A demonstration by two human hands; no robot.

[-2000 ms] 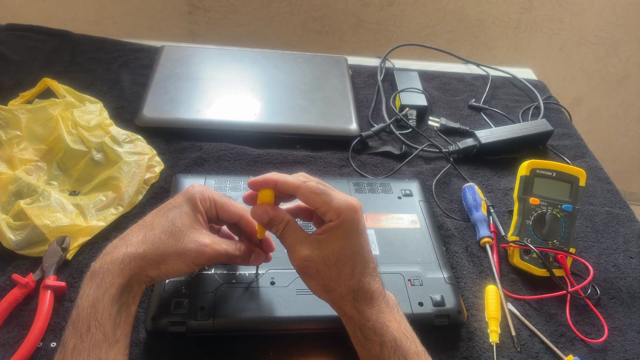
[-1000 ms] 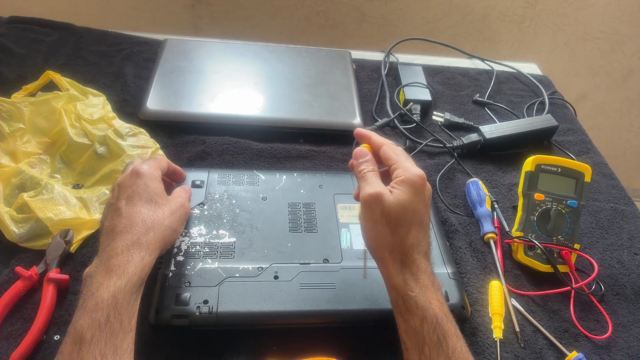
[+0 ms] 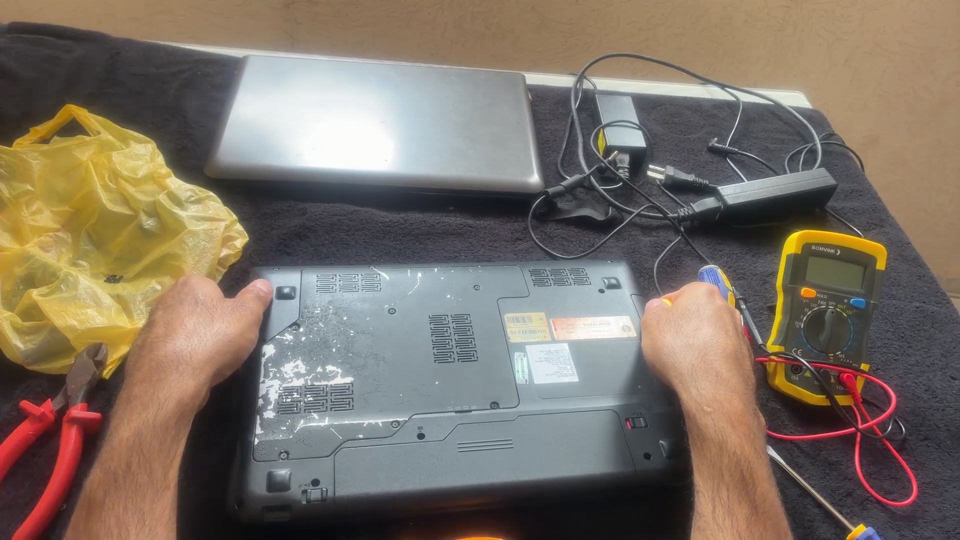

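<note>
A black laptop (image 3: 390, 360) lies upside down on a dark towel, its underside with vents, stickers and scuffed patches facing up. My left hand (image 3: 202, 330) grips its left edge, with the thumb by the upper left rubber foot. My right hand (image 3: 697, 345) is closed at its right edge. A bit of yellow, the handle of a screwdriver (image 3: 666, 301), shows at the right hand's fingers; most of that tool is hidden by the hand. The laptop's near edge appears slightly raised.
A second closed laptop (image 3: 375, 124) lies behind. Chargers (image 3: 776, 196) with tangled cables are at the back right. A yellow multimeter (image 3: 827, 315) with leads and a screwdriver (image 3: 814, 491) lie right. A yellow plastic bag (image 3: 112, 240) and red-handled cutting pliers (image 3: 71, 427) lie left.
Two seconds ago both hands were together over the laptop with the yellow screwdriver upright. The hands have parted, left hand to the left edge, right hand to the right edge.
</note>
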